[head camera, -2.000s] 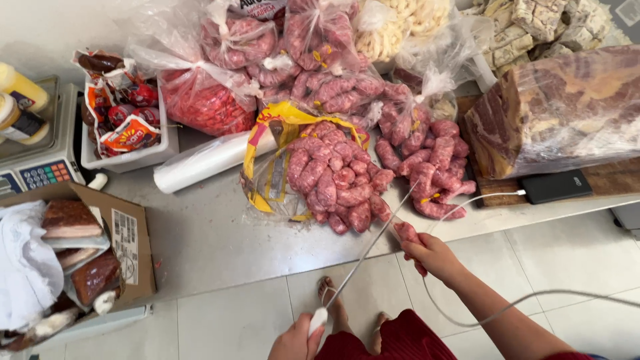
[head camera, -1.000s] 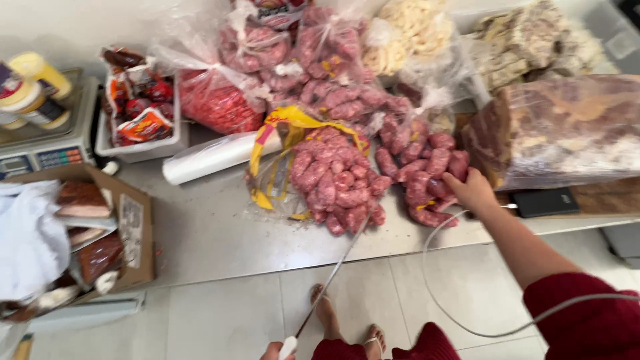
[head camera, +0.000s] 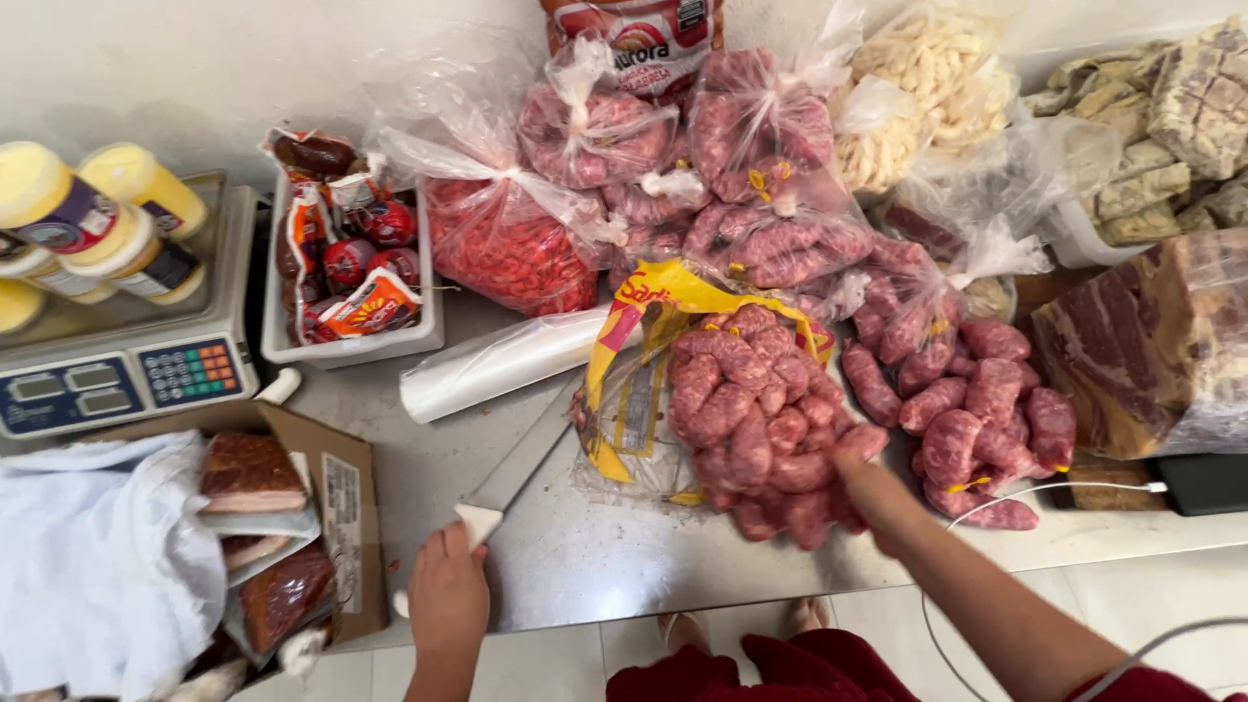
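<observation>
My left hand grips the white handle of a long knife, whose blade lies low over the steel counter and points toward the yellow-printed plastic bag. At the pile of raw sausages spilling from that bag is my right hand, its fingertips against a sausage at the pile's right edge; whether they grip it is not clear. A second group of raw sausages lies to the right, with small yellow ties.
A plastic roll lies behind the knife. Bagged sausages stand at the back, wrapped meat and a black phone with a cable at right. A cardboard box, a tray and a scale are left.
My right hand has moved left from the right-hand sausages to the bigger pile. The knife, earlier pointing up toward the sausages, now lies farther left over the counter with my left hand.
</observation>
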